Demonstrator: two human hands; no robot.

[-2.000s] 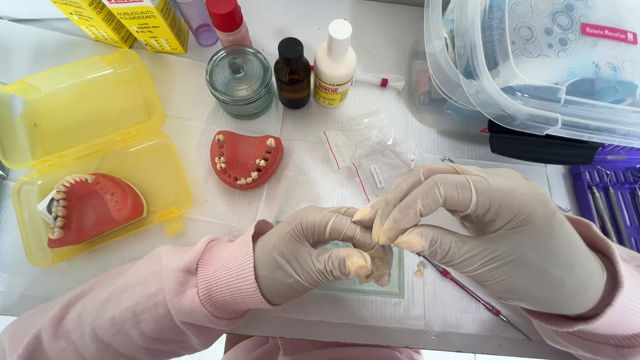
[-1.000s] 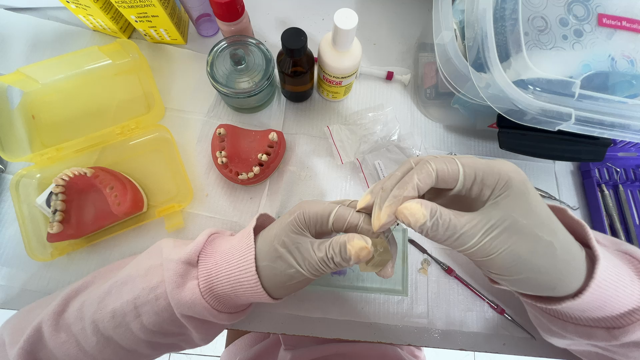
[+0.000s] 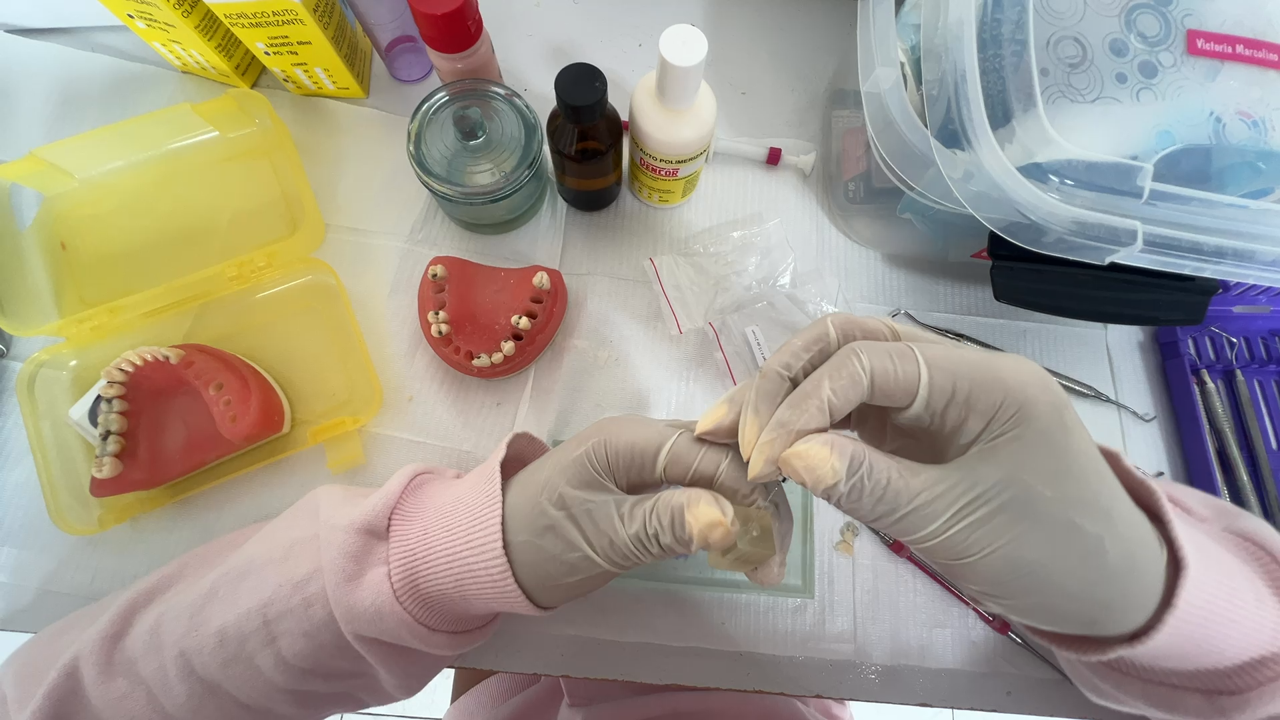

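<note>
Both hands wear pale latex gloves. My left hand (image 3: 640,500) grips a translucent yellowish piece (image 3: 750,540) with a pinkish edge between thumb and fingers, above a glass slab (image 3: 800,570). My right hand (image 3: 920,460) has its fingertips pinched together at the top of that piece, touching the left fingers; a small dark tip shows there, but what it pinches is mostly hidden. Beneath and beside the right hand lies a red-handled dental instrument (image 3: 945,580), near small tooth-coloured bits (image 3: 847,538). A red dental arch model (image 3: 490,340) with several teeth lies beyond my left hand.
At left, an open yellow plastic case (image 3: 350,400) holds another dental model (image 3: 200,410). Behind stand a glass jar (image 3: 477,160), amber bottle (image 3: 585,150), white Dencor bottle (image 3: 672,130) and yellow boxes (image 3: 300,45). Plastic bags (image 3: 735,270), a clear bin (image 3: 1050,200) and purple instrument tray (image 3: 1180,400) lie right.
Both hands stay close together over the glass slab, with the yellowish piece still in my left hand. The right fingers have shifted slightly around its top.
</note>
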